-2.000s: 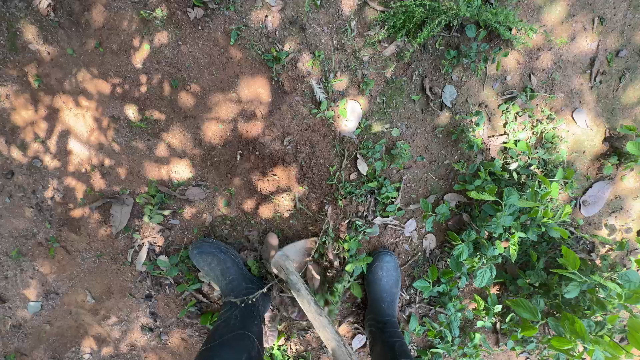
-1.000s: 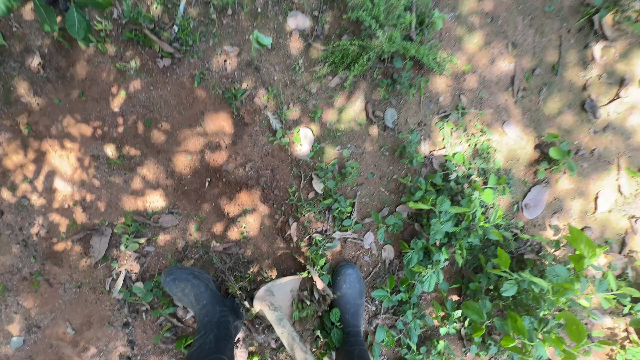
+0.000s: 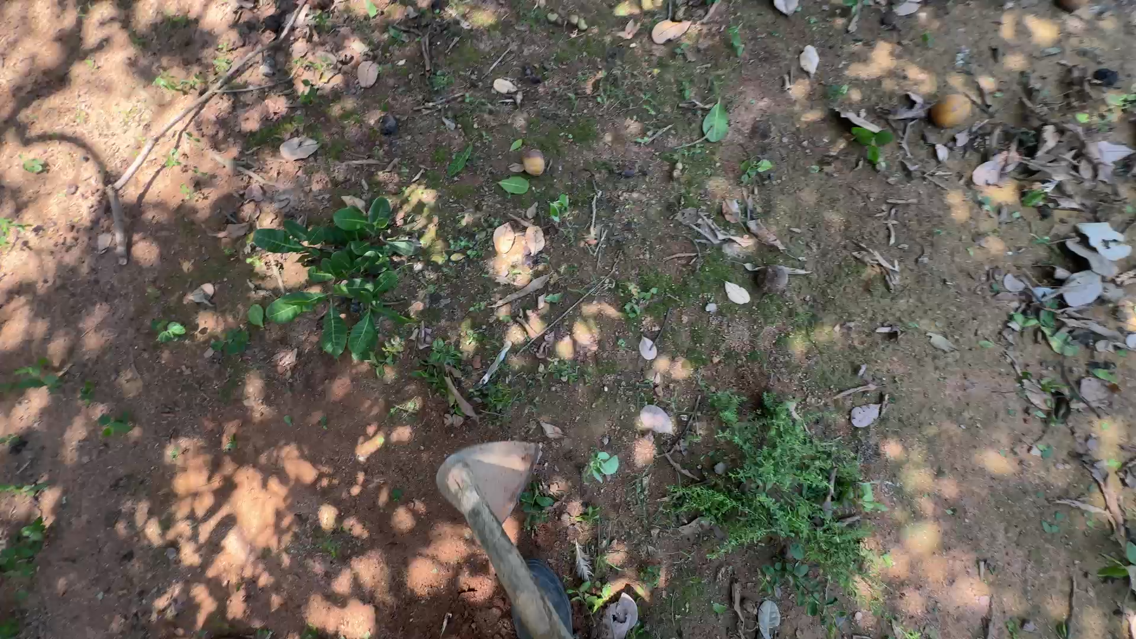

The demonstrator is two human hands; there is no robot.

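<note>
A hoe reaches up from the bottom edge, its metal blade (image 3: 502, 475) just over the reddish soil and its wooden handle (image 3: 510, 564) running down out of view. Part of a dark rubber boot (image 3: 550, 596) shows behind the handle. Neither of my hands is in the picture, so what holds the handle is hidden. Up and to the left of the blade grows a low plant with broad green leaves (image 3: 346, 275). To the right of the blade is a feathery green weed clump (image 3: 785, 488).
A thin fallen branch (image 3: 191, 108) lies at the upper left. An orange-yellow round fruit (image 3: 950, 111) rests among dry leaves at the upper right, and a smaller one (image 3: 532, 161) lies near the top middle. More dry leaves (image 3: 1081, 288) litter the right side.
The view has moved forward over the ground. The hoe's blade, between the two boots before, is now ahead of the one boot still visible.
</note>
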